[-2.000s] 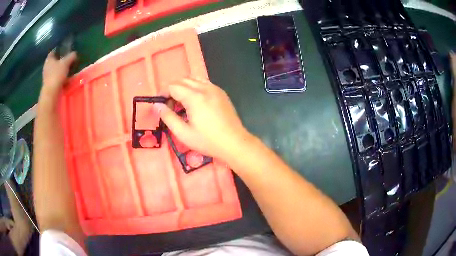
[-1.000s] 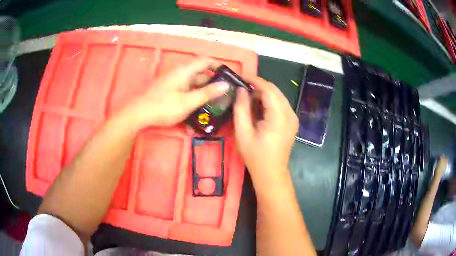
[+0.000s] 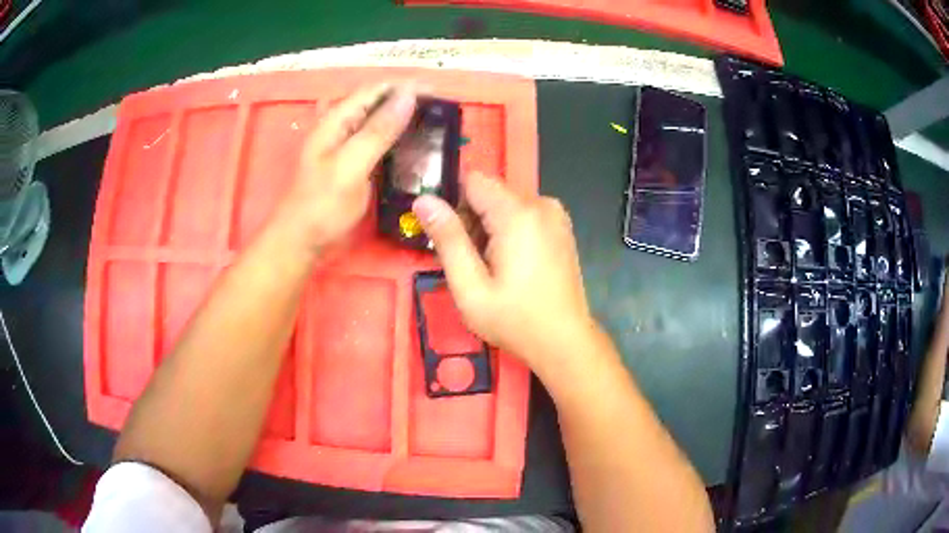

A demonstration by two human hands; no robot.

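My left hand [image 3: 338, 172] and my right hand [image 3: 510, 260] hold a black handheld device unit [image 3: 421, 156] between them above the red-orange foam tray [image 3: 234, 416]. The unit shows a grey, shiny screen area and a yellow-gold round part at its lower end. The left fingers are at its upper left side, the right fingers at its lower end and right side. Whether a frame is on the unit cannot be told. A loose black front frame [image 3: 425, 333], with a rectangular window and a round hole, lies on the tray just below the unit.
A dark smartphone [image 3: 667, 172] lies on the green mat right of the tray. A glossy black blister tray [image 3: 822, 302] is at the right. Another red tray [image 3: 624, 23] is on the conveyor at the top. A fan [image 3: 19, 177] is at the left, part of a person's arm [image 3: 931, 390] at the right edge.
The left hand has come in from the far left, and both hands now hold a unit. One frame has left the tray surface. Since a second ago the unit has turned more upright.
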